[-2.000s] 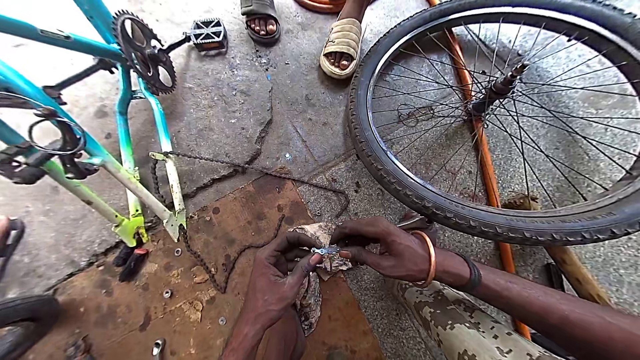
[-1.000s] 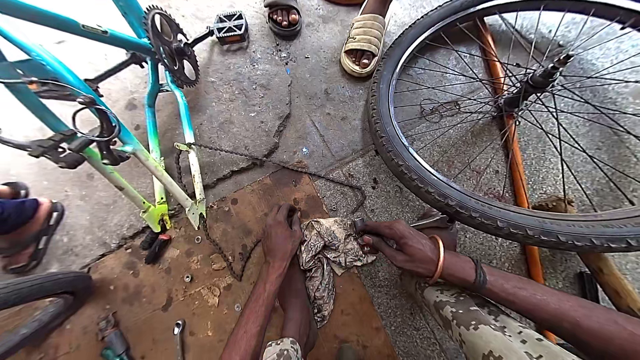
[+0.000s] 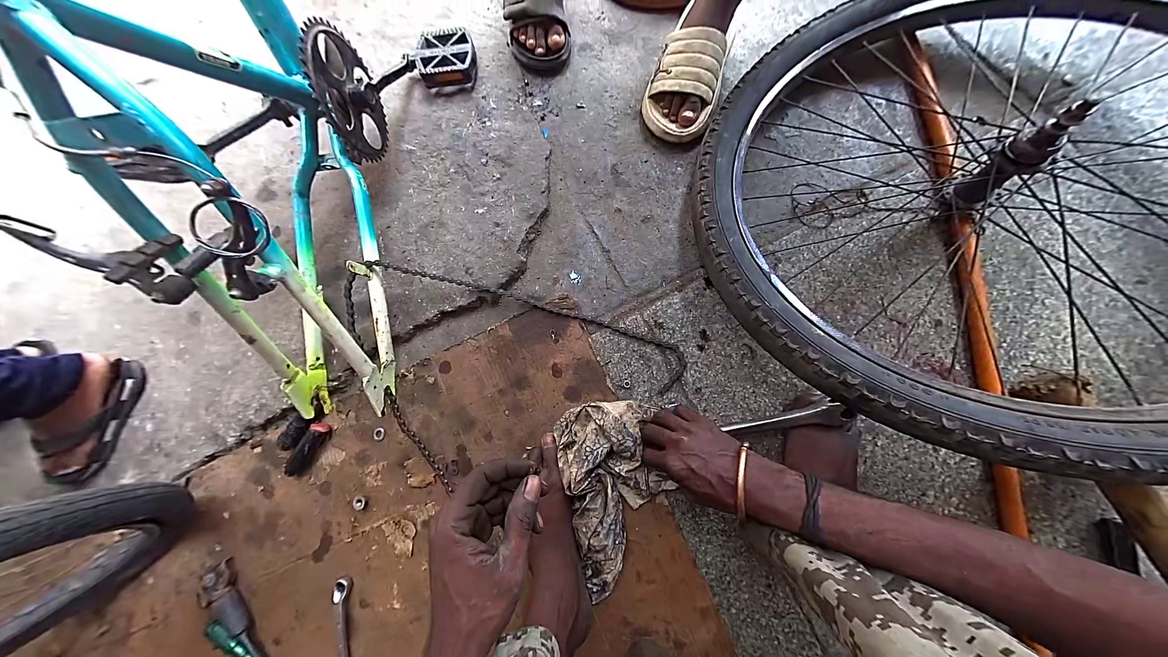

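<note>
My left hand [image 3: 484, 538] is palm up at the lower middle, fingers curled and thumb near the fingertips; whether a small part lies between them cannot be told. A crumpled, stained cloth [image 3: 598, 474] lies to its right, over the cardboard. My right hand [image 3: 689, 456] rests at the cloth's right edge, knuckles up, beside the steel shaft of a wrench [image 3: 776, 420]; its fingertips are hidden, so what it grips is unclear. The bicycle chain [image 3: 538, 303] runs from the teal and yellow bicycle frame [image 3: 228, 315] across the floor.
A spoked bicycle wheel [image 3: 757, 301] lies at right over an orange tube [image 3: 981, 328]. On the cardboard sheet [image 3: 493, 365] are a small wrench [image 3: 341, 607], a green-handled tool [image 3: 228, 620] and nuts [image 3: 359, 503]. Another tyre [image 3: 100, 516] is at left. Other people's sandalled feet [image 3: 684, 82] stand nearby.
Two seconds ago both hands were together over the cloth, at a small shiny part. They have since moved apart, the left to the left. More of the cloth shows. A foot has come into view at left.
</note>
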